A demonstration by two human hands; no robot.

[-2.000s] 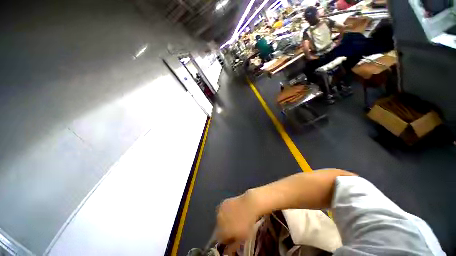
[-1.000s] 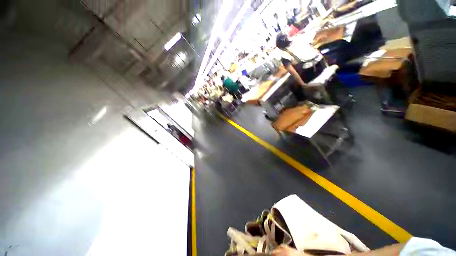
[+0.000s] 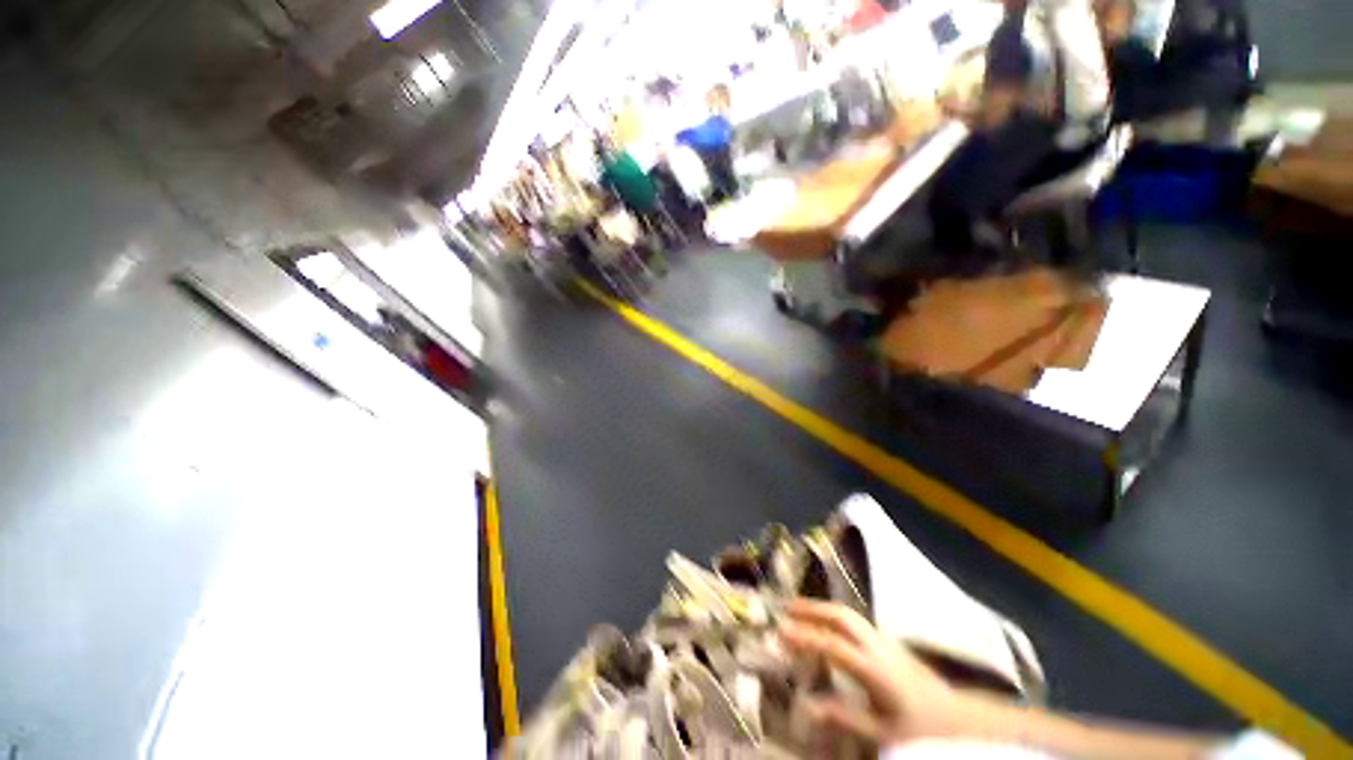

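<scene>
A bundle of beige bag bodies (image 3: 927,587) with tangled strap loops shows at the bottom centre, in front of the wearer, cut off by the lower edge. My right hand (image 3: 861,668) lies on the straps at the bundle's right part, fingers spread and blurred. The forearm comes in from the lower right. Whether the fingers grip a strap is hard to tell. My left hand is not in view. What bears the bundle from below is hidden.
A low cart (image 3: 1150,349) with brown leather sheets and a white top stands to the right. Beyond it are worktables (image 3: 831,201) and people. A yellow floor line (image 3: 890,472) runs diagonally along the dark aisle. A white wall (image 3: 327,594) is on the left.
The cart and tables appear nearer than before. More of the bundle and its straps shows. My right hand has come further into view and lies over the straps.
</scene>
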